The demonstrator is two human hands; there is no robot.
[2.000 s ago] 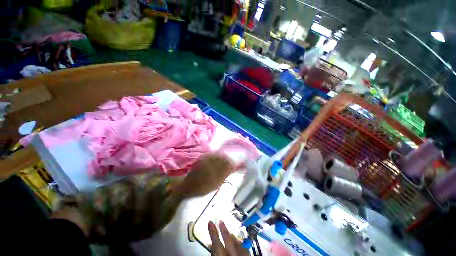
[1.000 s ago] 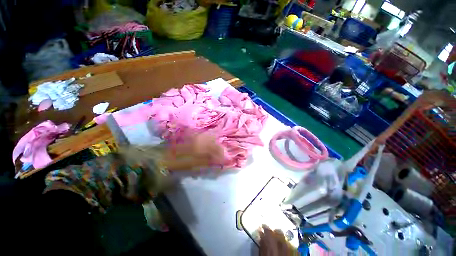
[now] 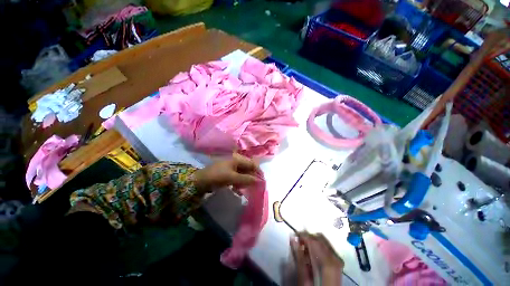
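My left hand (image 3: 237, 172) holds a pink fabric piece (image 3: 253, 215) by its upper end, in front of the pile. The piece hangs down over the table's front edge. My right hand (image 3: 316, 260) is at the bottom, left of the presser foot area, blurred; whether it holds anything is unclear. The large crumpled pile of pink cut pieces (image 3: 235, 106) lies beyond my left hand. Sewn pink bands (image 3: 330, 139) lie as rings behind the machine head. The white sewing machine (image 3: 447, 251) with blue parts is at the right; its needle is hard to make out.
A pink scrap (image 3: 411, 268) lies by the machine arm. The brown wooden table (image 3: 162, 61) at left bears white scraps (image 3: 58, 106) and a pink piece (image 3: 50, 162). Thread cones (image 3: 485, 142) stand at the right. Blue baskets (image 3: 386, 72) are behind.
My left hand has moved from the pile towards the front and now visibly holds a pink piece. The camera view has shifted, and more of my right hand shows near the front edge.
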